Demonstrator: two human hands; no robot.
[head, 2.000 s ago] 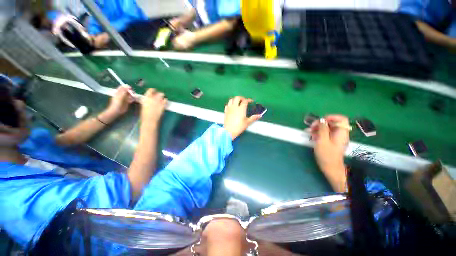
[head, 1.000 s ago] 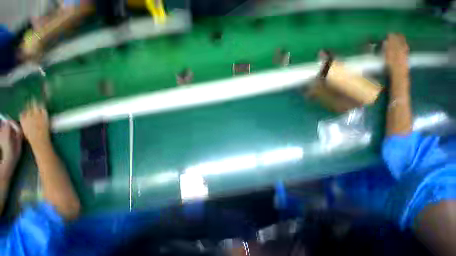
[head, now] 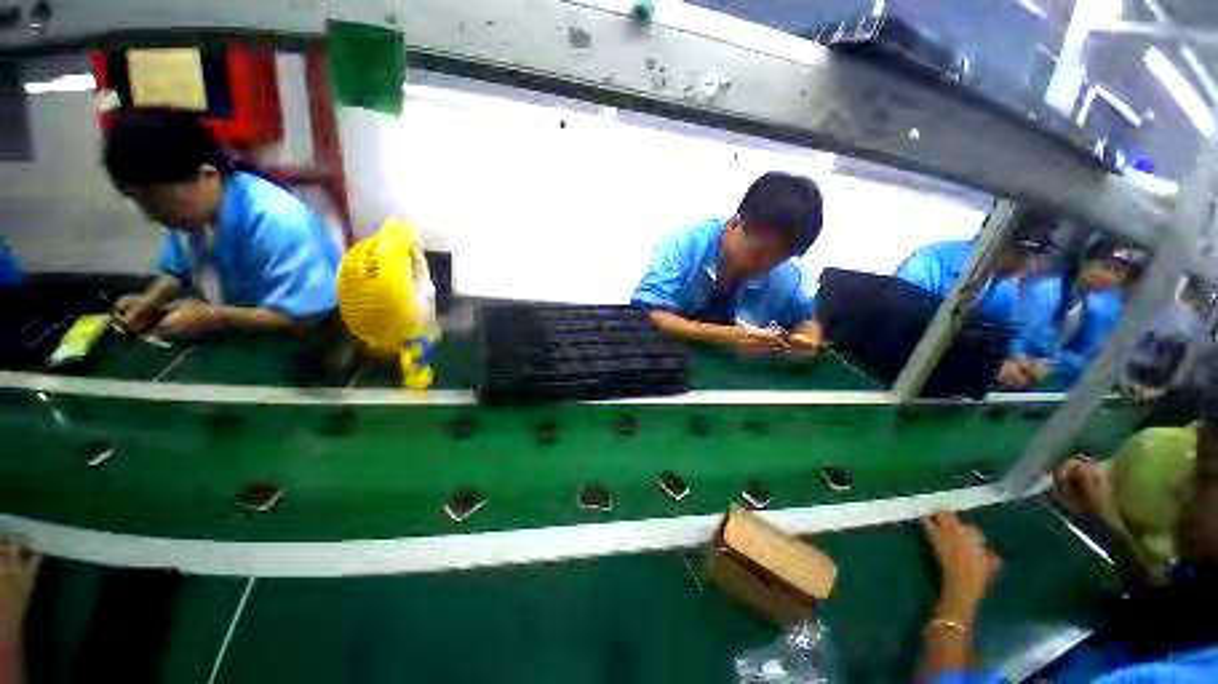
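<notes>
Neither of my hands is in view. Several small dark smartwatch bodies (head: 594, 497) with pale rims lie spaced out along the green conveyor belt (head: 361, 468). Nearest on the dark green bench is a small open brown cardboard box (head: 781, 568), tilted against the white rail (head: 574, 544). A crumpled clear plastic bag (head: 781, 657) lies just below the box, cut off by the bottom edge.
A dark flat shape, perhaps a phone (head: 127, 621), is at lower left. Neighbours' hands show at the left edge (head: 14, 588) and right (head: 964, 568). Across the belt are workers in blue, black trays (head: 581, 350) and a yellow fan (head: 385, 291). A metal beam crosses above.
The view has swung up and right. My hands, seen two seconds ago at the belt with a watch body in the left, are out of the picture. The box now shows near centre.
</notes>
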